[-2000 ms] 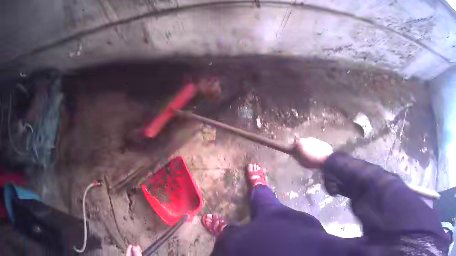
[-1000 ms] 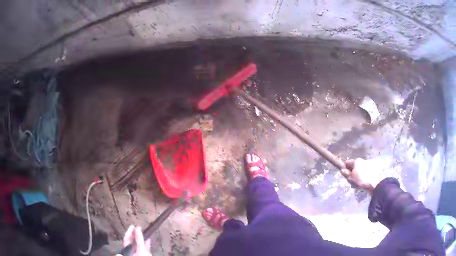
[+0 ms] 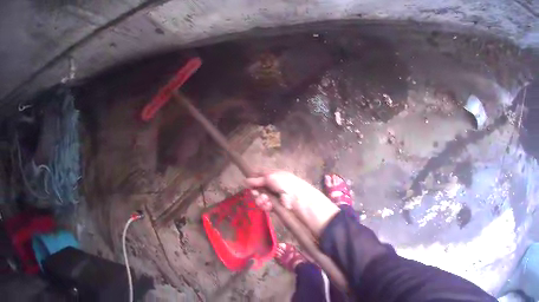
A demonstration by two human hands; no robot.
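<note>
The red broom head [image 3: 171, 89] is on the wet floor at the upper left, near the wall. My right hand [image 3: 281, 191] is closed round its brown stick, over the dustpan's upper right side. The red dustpan [image 3: 241, 233] lies on the floor at lower centre with dark muck in it. Its handle runs down to the bottom edge and is blurred. My left hand is not in view.
Blue-green netting [image 3: 65, 147] lies at the left by the wall. A white hose [image 3: 127, 253] is at lower left, beside dark and blue things. A pale scrap [image 3: 475, 112] lies at the right. My sandalled feet [image 3: 338, 190] stand near the dustpan.
The broom head has moved left along the wall side, and my right hand has come left across my body. My left hand has gone out of view.
</note>
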